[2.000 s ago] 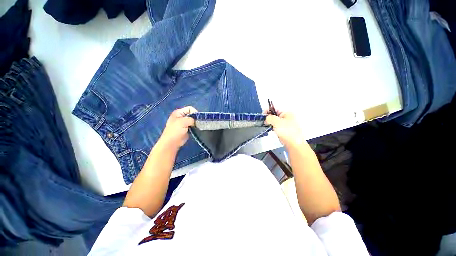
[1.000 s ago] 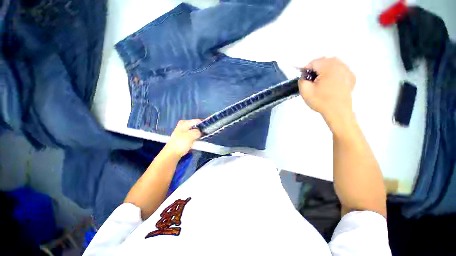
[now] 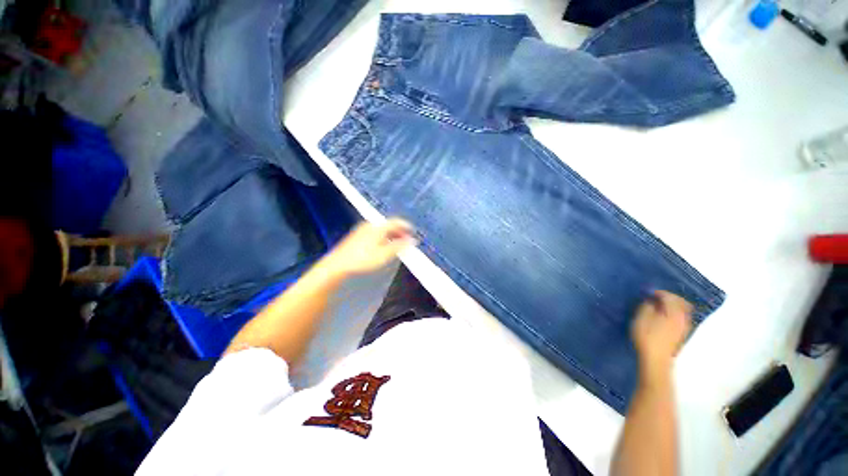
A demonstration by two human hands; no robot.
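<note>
A pair of mid-blue jeans (image 3: 502, 218) lies on the white table, waistband at the upper left. One trouser leg stretches toward the lower right; the other is bent across the upper right. My left hand (image 3: 379, 245), blurred, is at the table's front edge beside the side seam; whether it pinches cloth is unclear. My right hand (image 3: 662, 325), also blurred, is closed over the near leg close to its hem. A small dark tip shows at its fingers, apparently the thread snips (image 3: 656, 297), mostly hidden in the fist.
More jeans (image 3: 232, 65) hang over the table's left end. Folded jeans (image 3: 242, 232) are low at left by a blue crate (image 3: 177, 311). A black phone (image 3: 759, 400), a red object (image 3: 828, 247), a clear item (image 3: 826, 149) and a dark pen (image 3: 802, 27) are at right.
The hem stretched between both hands has been let go, and that leg now lies flat. My view has turned, showing more of the left floor; my right hand is lower over the leg.
</note>
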